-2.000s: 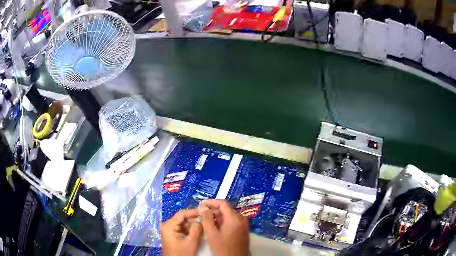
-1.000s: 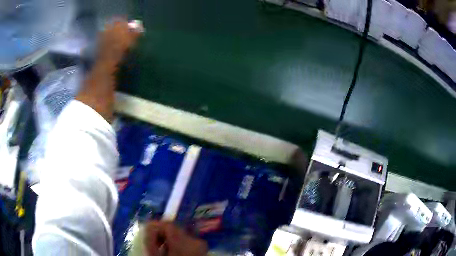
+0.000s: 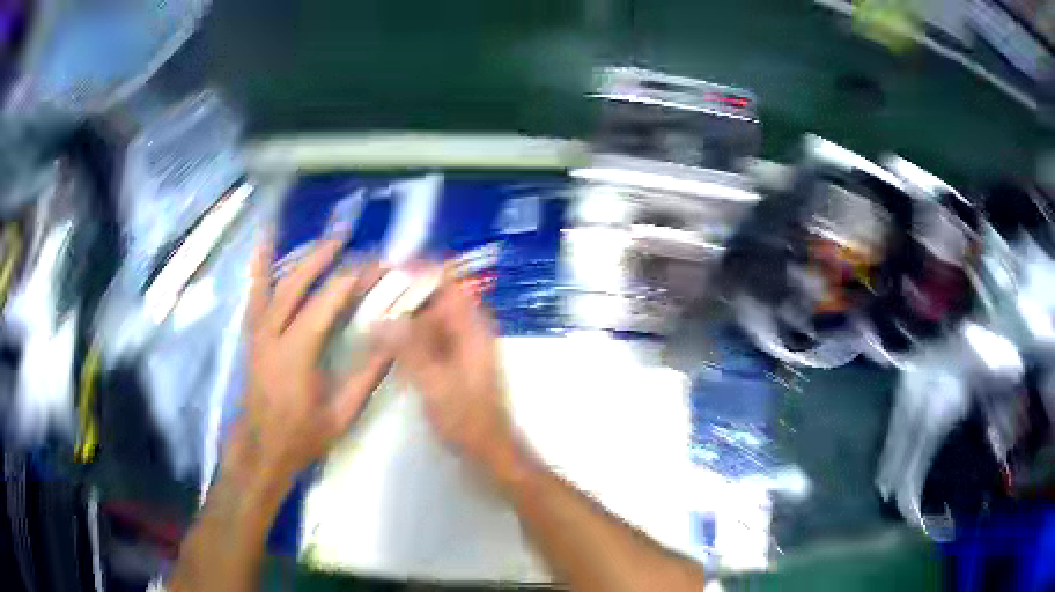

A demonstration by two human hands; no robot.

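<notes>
The frame is badly blurred. My left hand [image 3: 295, 359] is over the blue printed mat [image 3: 530, 272] and the left edge of the white pad [image 3: 590, 434], its fingers spread. My right hand [image 3: 457, 370] is beside it, fingers bent towards my left hand. A small whitish shape [image 3: 396, 296] shows between the fingertips of both hands; I cannot tell what it is or whether my right fingers grip it.
A screw feeder [image 3: 677, 127] with a red light stands behind the mat. Open camera housings [image 3: 839, 260] with dark insides and coloured wires lie at the right. A clear plastic bag [image 3: 191, 174] lies at the left, with part of a fan [image 3: 104, 52] beyond it.
My left hand has come back from the green line surface to beside my right hand. The view has swung down and right, bringing the white pad and more of the housings into sight.
</notes>
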